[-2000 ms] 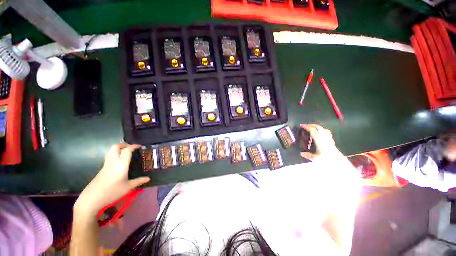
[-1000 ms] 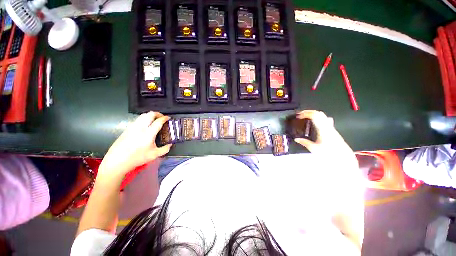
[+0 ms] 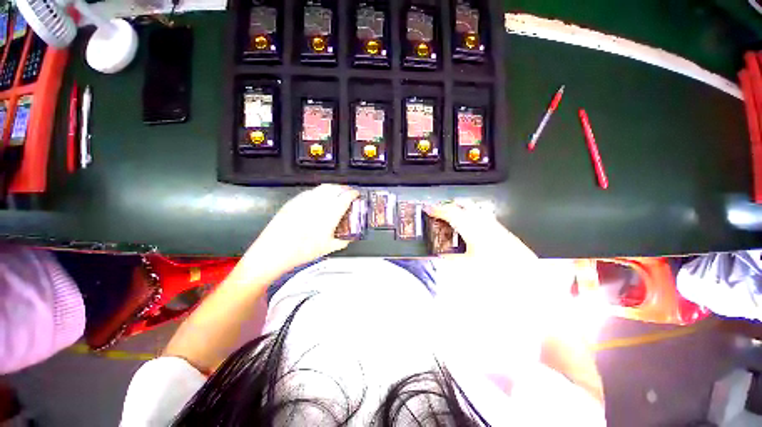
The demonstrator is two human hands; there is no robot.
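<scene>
My left hand point(image 3: 322, 221) is closed around batteries point(image 3: 352, 218) at the left end of a short row near the bench's front edge. My right hand point(image 3: 468, 229) is closed around more batteries point(image 3: 444, 238) at the right end. Two batteries point(image 3: 382, 210) lie between my hands, brown with pale strips. How many batteries each hand has is hidden by fingers. Behind them, the black tray point(image 3: 364, 178) holds closed black phones point(image 3: 369, 131) in two rows, each with a round gold mark.
A red pen point(image 3: 593, 148) and a ballpoint pen point(image 3: 546, 118) lie right of the tray. A black slab point(image 3: 168, 75), a desk fan point(image 3: 111, 45), two more pens point(image 3: 85, 127) and a red tray point(image 3: 40, 150) are at left. Neighbouring people's sleeves show at both sides.
Both hands have moved towards each other, sweeping the batteries inward from both ends, so the spread row is now short. The camera view has shifted, so the tray appears higher.
</scene>
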